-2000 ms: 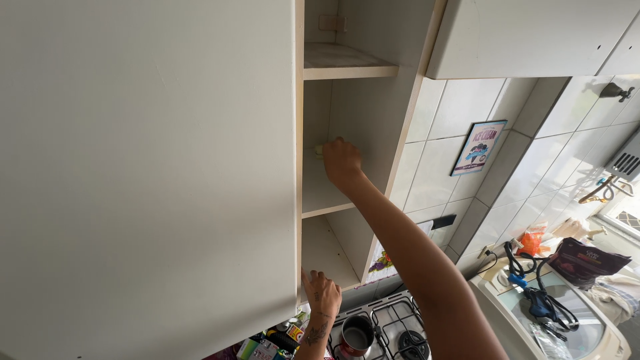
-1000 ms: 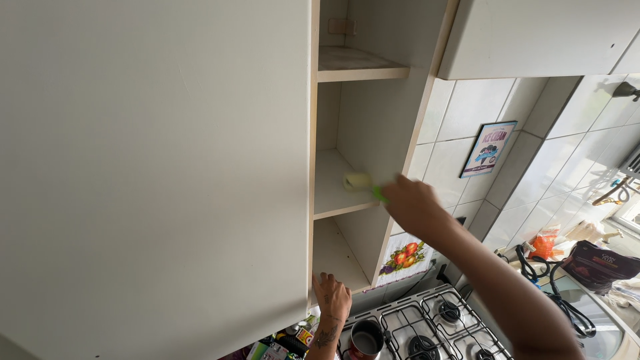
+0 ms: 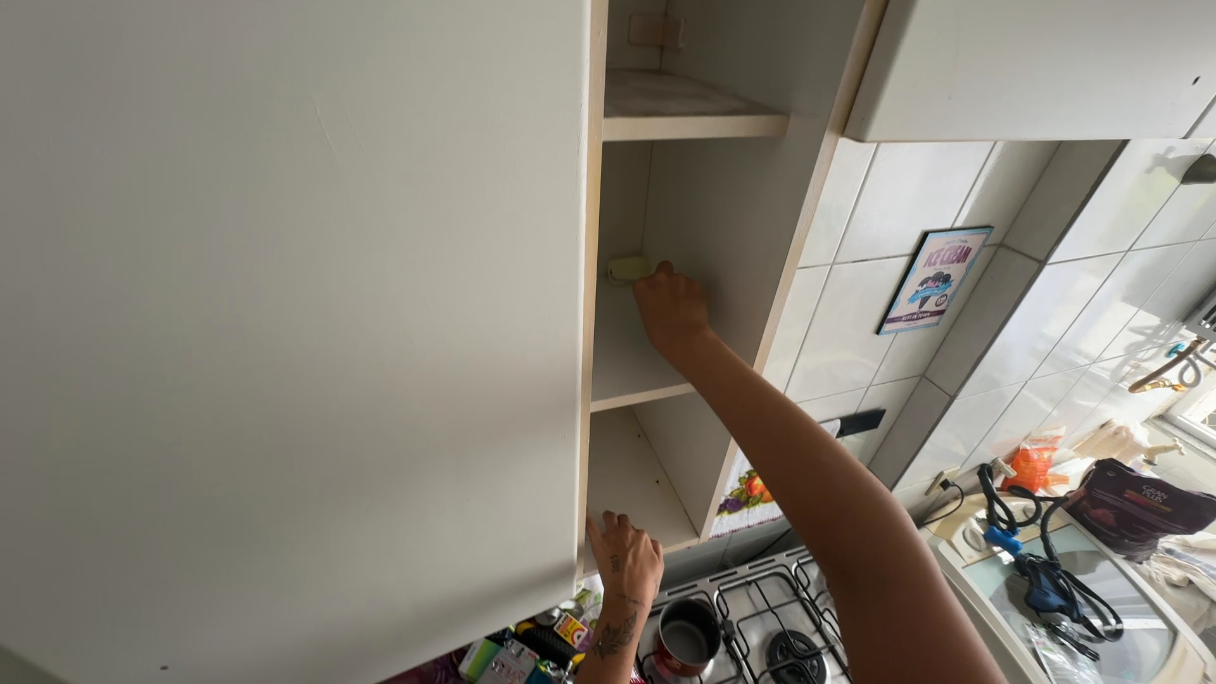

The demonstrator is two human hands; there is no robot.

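My right hand [image 3: 673, 306] is inside the middle compartment of a white wall cabinet, its fingers closed on a small roller brush [image 3: 627, 270]. The pale roller lies near the back of the middle shelf [image 3: 636, 356]; my fingers hide the handle. Lower down, my left hand [image 3: 627, 560] rests with its fingers at the bottom front edge of the cabinet, beside the cabinet door [image 3: 380, 313]; it holds no visible tool.
The large door fills the left side. Below stands a gas stove [image 3: 750, 617] with a pot [image 3: 689, 632]. A washing machine [image 3: 1092, 579] with cables is at the lower right, a picture [image 3: 936, 280] on the tiles.
My right hand, with the roller, has moved from the front of the middle shelf back deep into the compartment. My left hand stays at the cabinet's lower edge.
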